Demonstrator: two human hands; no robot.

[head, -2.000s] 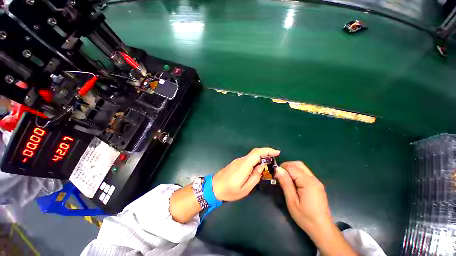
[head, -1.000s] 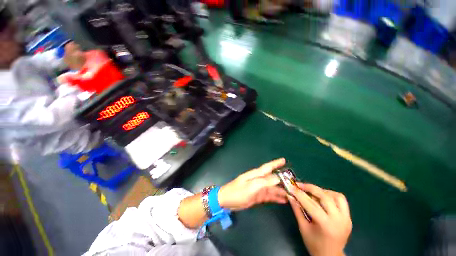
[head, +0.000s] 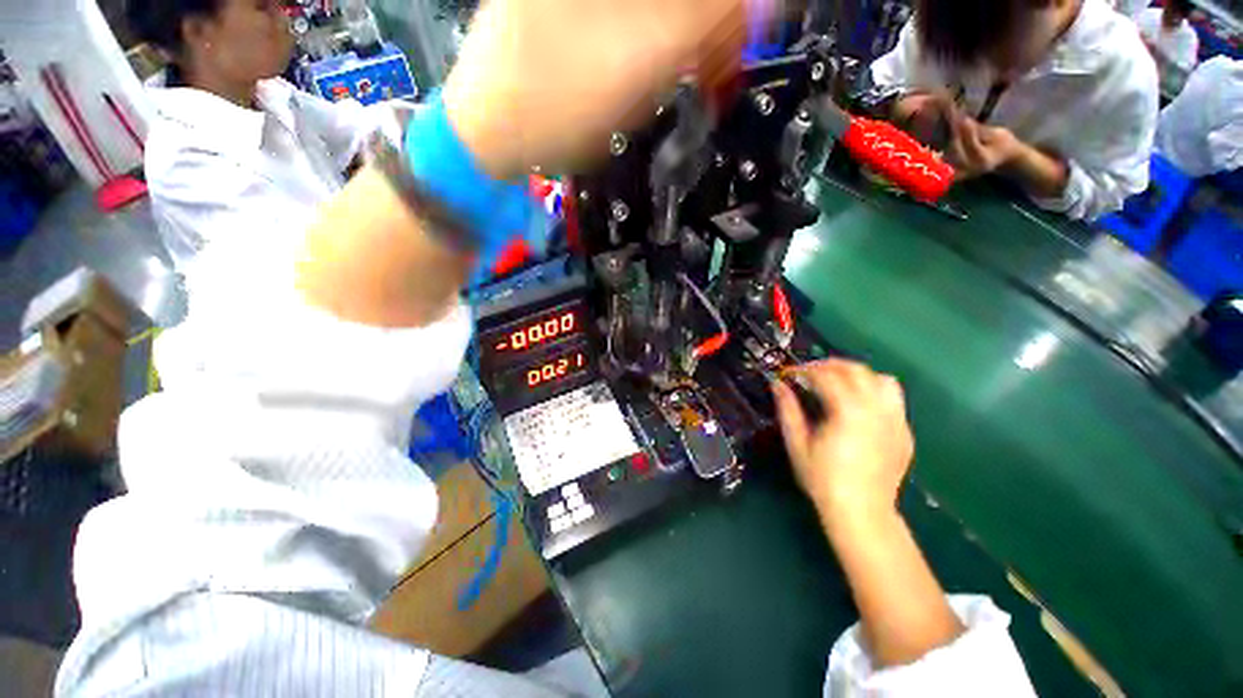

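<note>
My left hand (head: pixel 600 82) is raised large and blurred at the top, its fingertips cut off or hidden; a blue strap circles its wrist. The black clamp fixture (head: pixel 586 511) stands in front of me. A dark display module (head: pixel 705 447) with an orange tail lies in its nearer nest. My right hand (head: pixel 856 443) is at the farther nest, fingertips low on the fixture. Something dark shows between its thumb and fingers; whether it is gripped is unclear. Two small red clamp handles (head: pixel 783 310) stand above the nests.
A large red handle (head: pixel 897 158) extends from the fixture's upper right. The digital readout (head: pixel 540 348) and white label (head: pixel 570 436) face me. People in white coats sit at left and across the green bench (head: pixel 1091 477). Cardboard boxes (head: pixel 96 368) stand at far left.
The view has swung left towards the fixture. My hands have parted: the left is raised high, the right is at the farther nest. A module now lies in the nearer nest.
</note>
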